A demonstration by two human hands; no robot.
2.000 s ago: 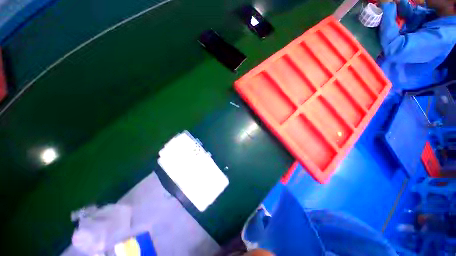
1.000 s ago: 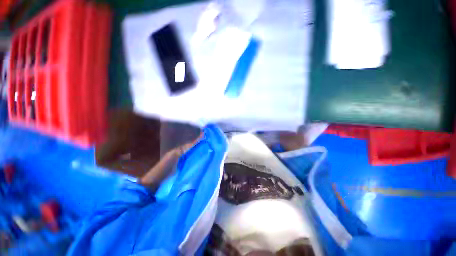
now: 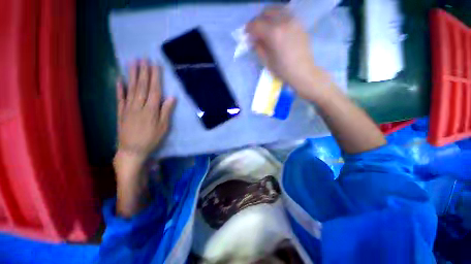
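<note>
A glossy black phone (image 3: 200, 77) lies tilted on the pale work mat (image 3: 206, 144), with glare spots at its near end. My left hand (image 3: 140, 105) lies flat, palm down, on the mat's left edge, fingers slightly apart, beside the phone and holding nothing. My right hand (image 3: 281, 46) is over the mat's upper right, blurred, with its fingers closed on a crumpled white cloth (image 3: 241, 42). A scraper card (image 3: 272, 97) banded white, yellow and blue lies on the mat below my right hand.
A white film stack (image 3: 381, 44) lies on the green bench (image 3: 356, 111) right of the mat. Red trays (image 3: 38, 118) stand close on the left. Another red tray (image 3: 452, 77) is at the right edge. Clear sheet-like material (image 3: 317, 13) shows behind my right hand.
Both hands have come up from below the bench edge onto the mat. The right now holds the white cloth. The view has shifted; the phone's white label no longer shows.
</note>
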